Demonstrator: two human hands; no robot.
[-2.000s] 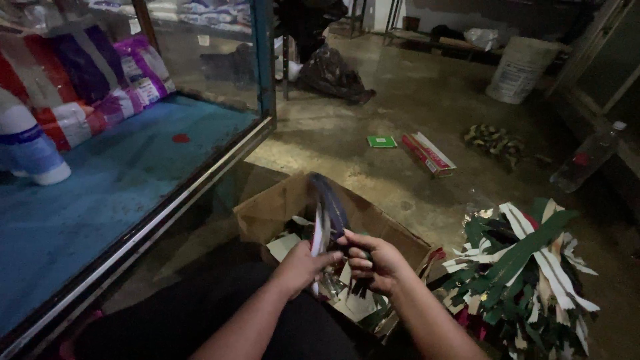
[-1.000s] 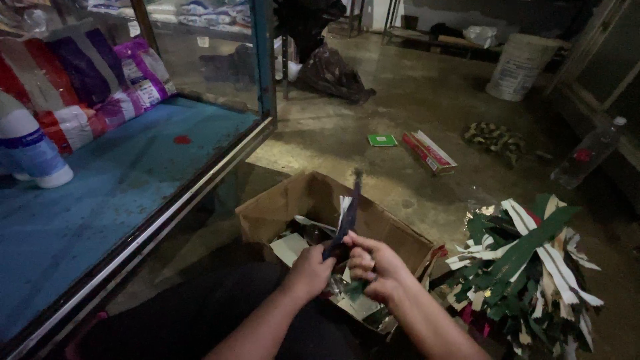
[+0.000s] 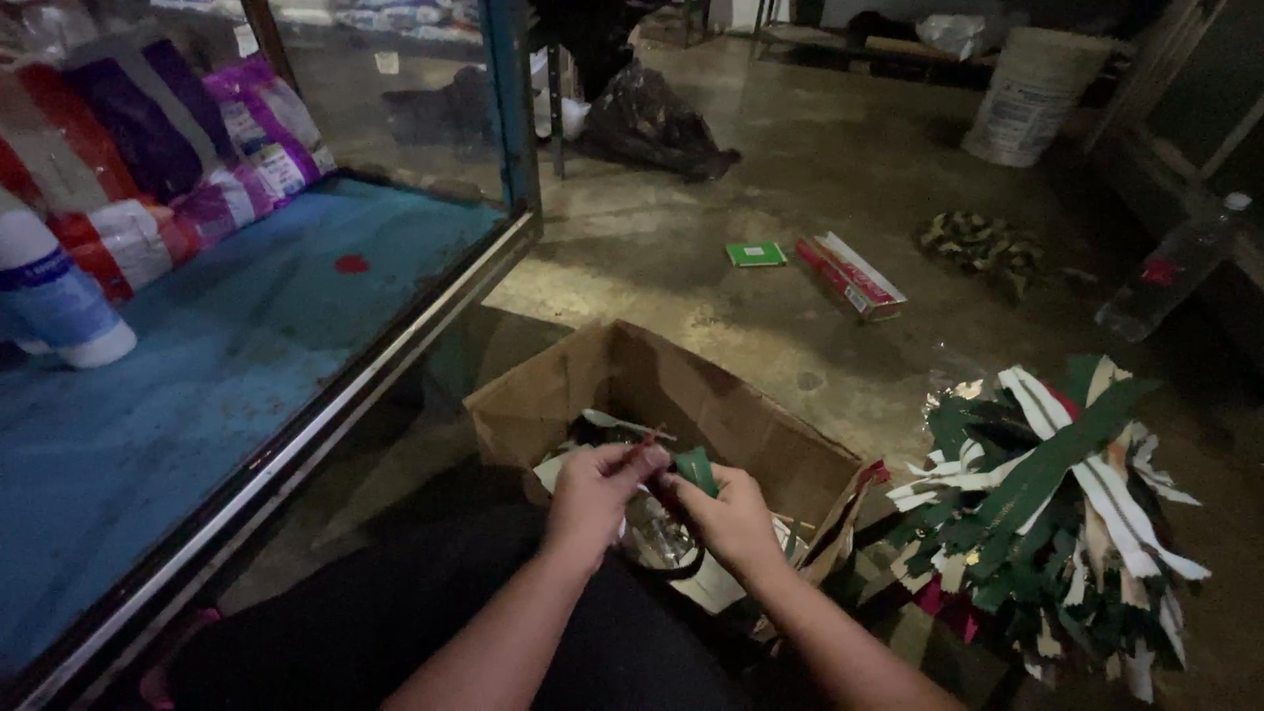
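Note:
My left hand (image 3: 599,494) pinches a dark red strip (image 3: 652,436) between thumb and finger, above an open cardboard box (image 3: 750,395). Close beside it, my right hand (image 3: 726,513) grips a dark zipper-like strip whose dark green end (image 3: 696,472) sticks up over the fingers. A black loop hangs below the hands. Inside the box lie a pale plastic spoon (image 3: 607,423), clear plastic and pieces of card. To the right of the box, a large heap of zippers and zipper tape (image 3: 1047,494), green, white and cream, rests on the floor.
A glass display case (image 3: 227,326) with packets and a bottle (image 3: 59,286) stands left. On the floor lie a green packet (image 3: 756,255), a red and white carton (image 3: 849,276), a patterned coil (image 3: 978,247), a plastic bottle (image 3: 1170,272), a bucket (image 3: 1032,99) and a black bag (image 3: 657,123).
The dark strip that stood up from my hands is lowered. A red strip and a green end now show at my fingertips.

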